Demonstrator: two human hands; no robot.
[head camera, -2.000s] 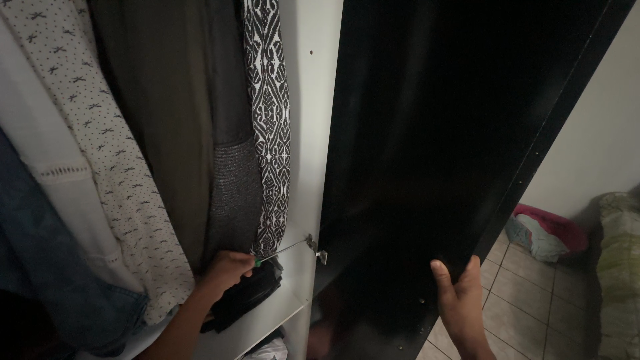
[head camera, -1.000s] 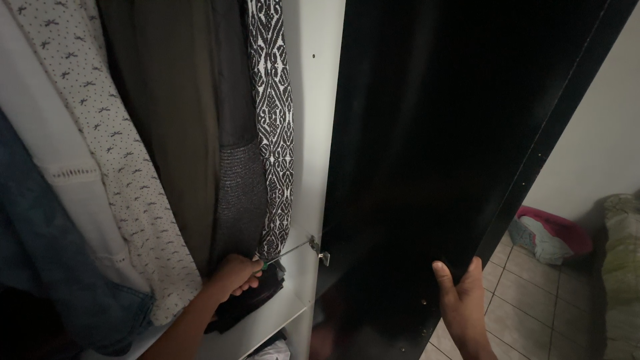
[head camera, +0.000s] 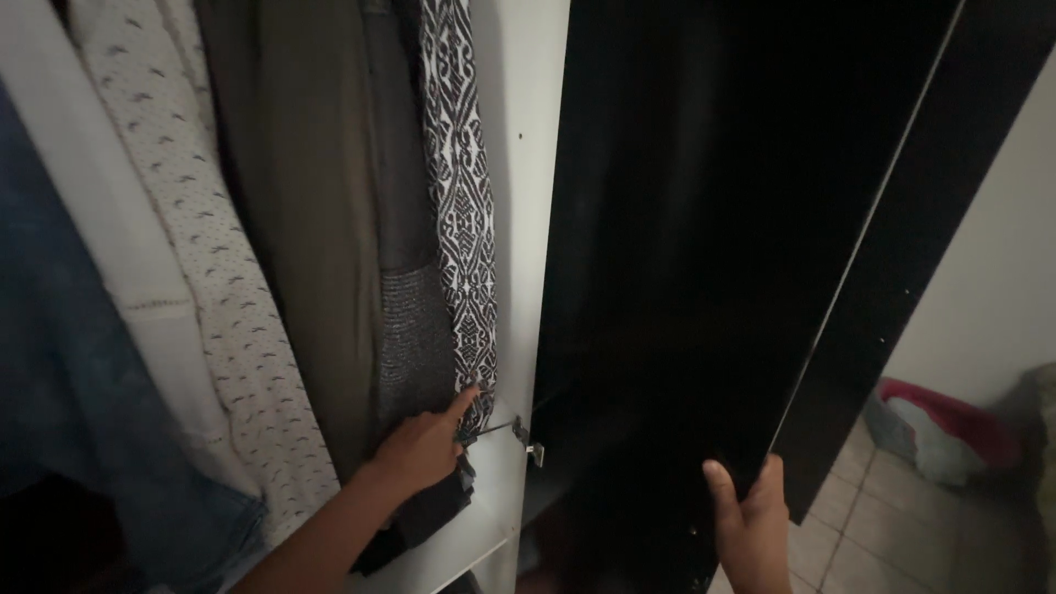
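My left hand (head camera: 425, 450) is closed around the handle of a screwdriver, its index finger stretched out against a black-and-white patterned garment (head camera: 466, 206). The thin screwdriver shaft (head camera: 495, 428) reaches toward a metal hinge (head camera: 521, 431) on the white side panel (head camera: 528, 247) of a wardrobe. Most of the handle is hidden by the fingers. With thumb and fingers, my right hand (head camera: 751, 520) grips the edge of the glossy black wardrobe door (head camera: 685, 272), low down. A small metal hinge part (head camera: 536, 454) shows at the door's near edge.
Hanging clothes fill the left side, among them a dotted light garment (head camera: 239, 305) and a dark grey one (head camera: 412, 330). Dark folded cloth (head camera: 433, 511) lies on the white shelf (head camera: 487, 536). A pink-rimmed container (head camera: 940, 421) stands on the tiled floor (head camera: 833, 511) at right.
My left index finger has extended upward from the screwdriver. The right hand stays on the door, and a pale line now shows between the door and a black strip beyond it.
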